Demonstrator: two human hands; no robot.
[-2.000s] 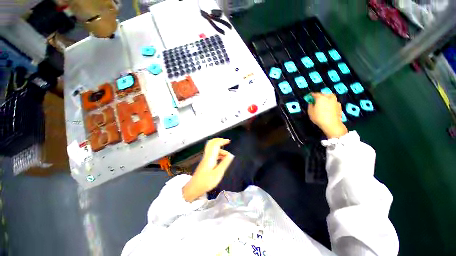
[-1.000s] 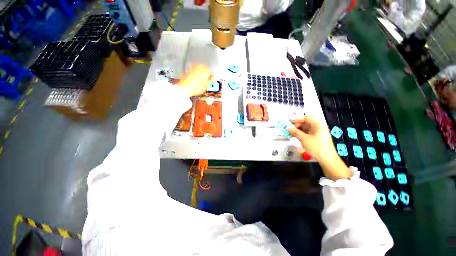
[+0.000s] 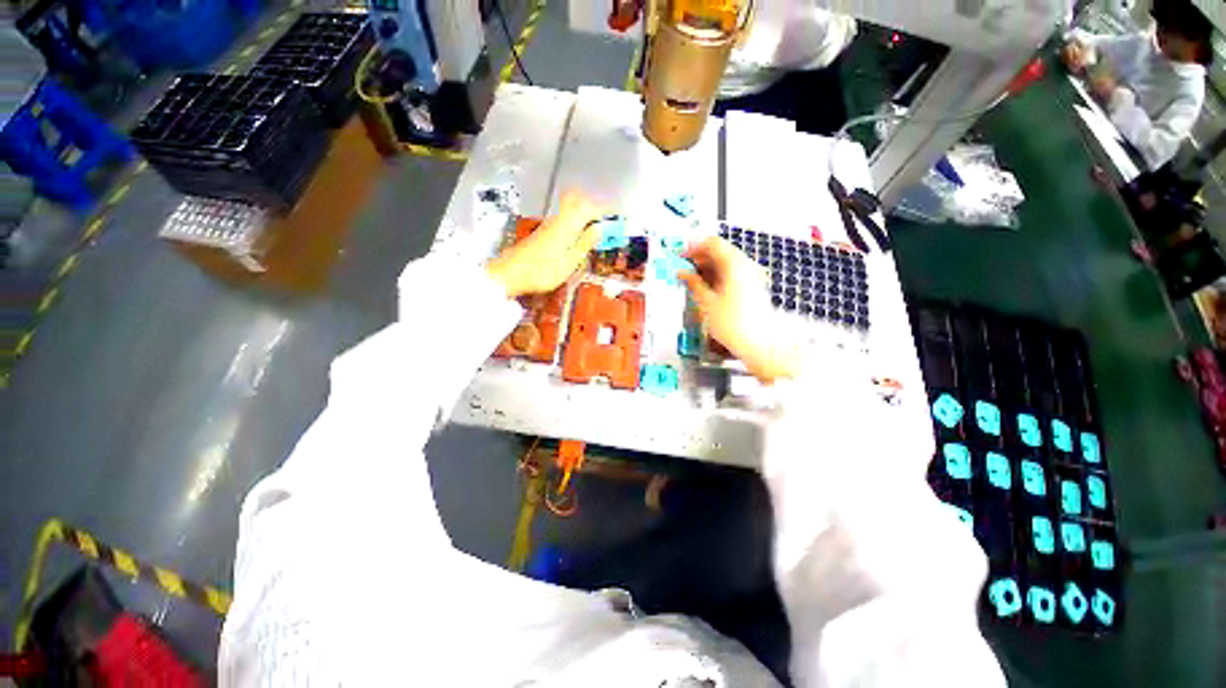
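My left hand [image 3: 554,251] is over the rear fixtures, its fingertips on a light-blue housing [image 3: 610,233]. The housing looks lifted or tilted above an orange-brown fixture with a black part [image 3: 635,253] showing. My right hand [image 3: 733,307] pinches another light-blue housing [image 3: 671,261] just right of that fixture. The orange-brown front fixture [image 3: 604,333] holds no housing. Loose housings lie behind [image 3: 679,206] and near the front [image 3: 659,378]. My right hand and sleeve partly hide the small separate block.
The sheet of black discs [image 3: 813,280] lies right of my right hand. Dark-handled pliers [image 3: 861,212] lie at the far right edge. The gold-brown machine head [image 3: 686,83] hangs at the back. The black tray of housings [image 3: 1029,457] is at right. A person in white is at far right.
My right hand went from the tray to the machine table with a housing, then left toward the fixtures. My left hand came from over the lap to the rear fixture and its housing.
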